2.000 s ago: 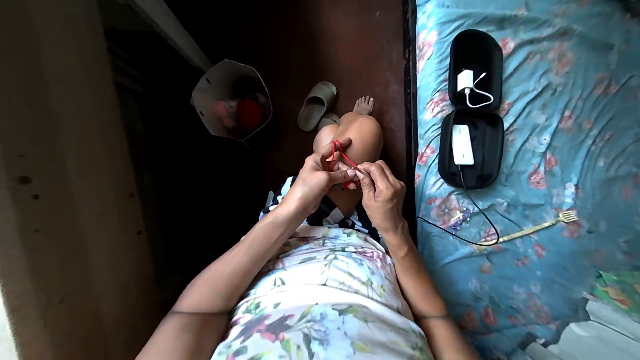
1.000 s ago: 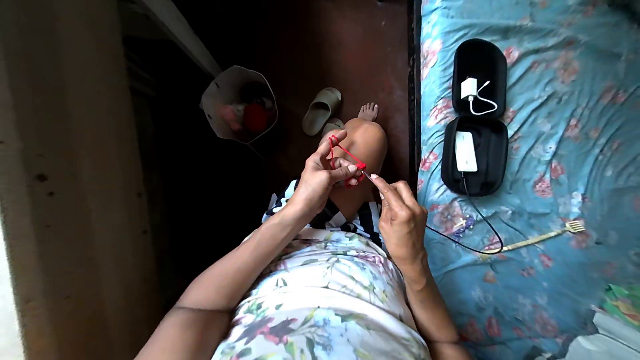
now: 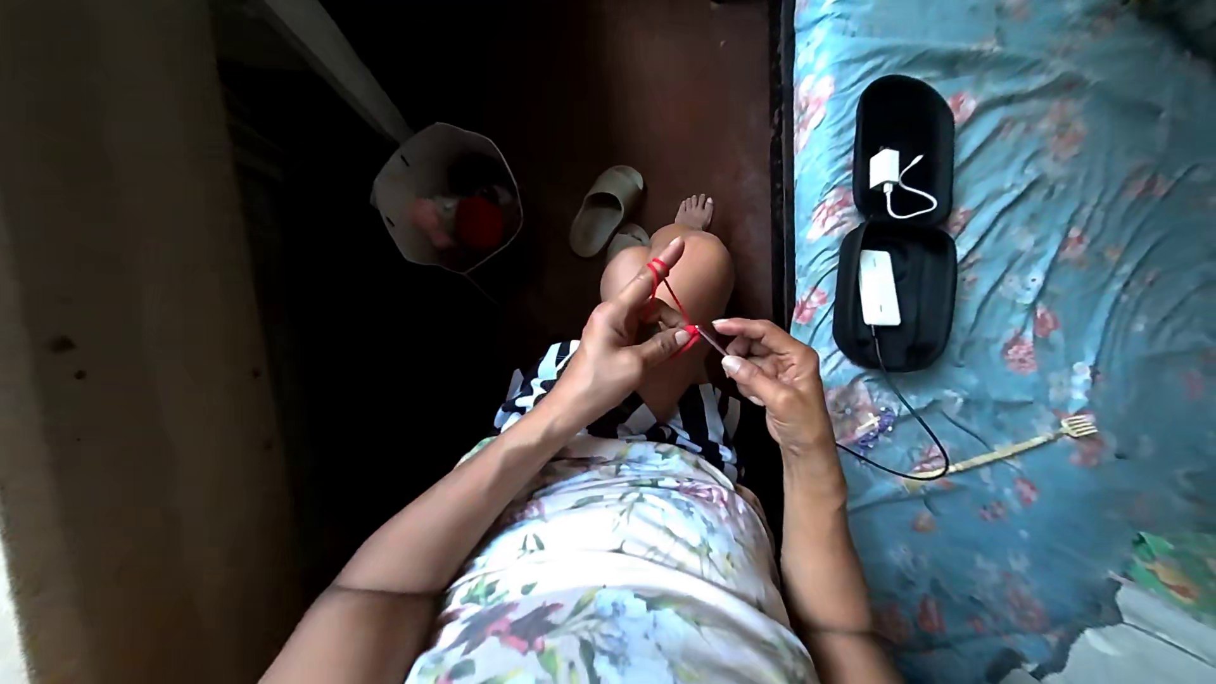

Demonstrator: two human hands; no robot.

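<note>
Red yarn point(image 3: 676, 299) loops around the raised index finger of my left hand point(image 3: 622, 347) and runs down to a small red piece of yarn work point(image 3: 692, 334), pinched between that hand's thumb and fingers. Between the thumb and index finger of my right hand point(image 3: 774, 375) is a thin crochet hook point(image 3: 711, 340), its tip at the red work. Both hands are above my bent knee, close together but apart. The exact stitches are too small to tell.
At right, a bed with a blue floral sheet point(image 3: 1035, 285) bears an open black case point(image 3: 896, 356) with a white charger point(image 3: 883, 169) and a white device point(image 3: 880, 288), plus a back scratcher point(image 3: 1007, 454). A bin point(image 3: 394, 228) and a slipper point(image 3: 605, 211) are on the floor.
Two seconds ago my hands were closer together around the yarn. My right hand has moved off to the right, and the hook in its fingers now shows.
</note>
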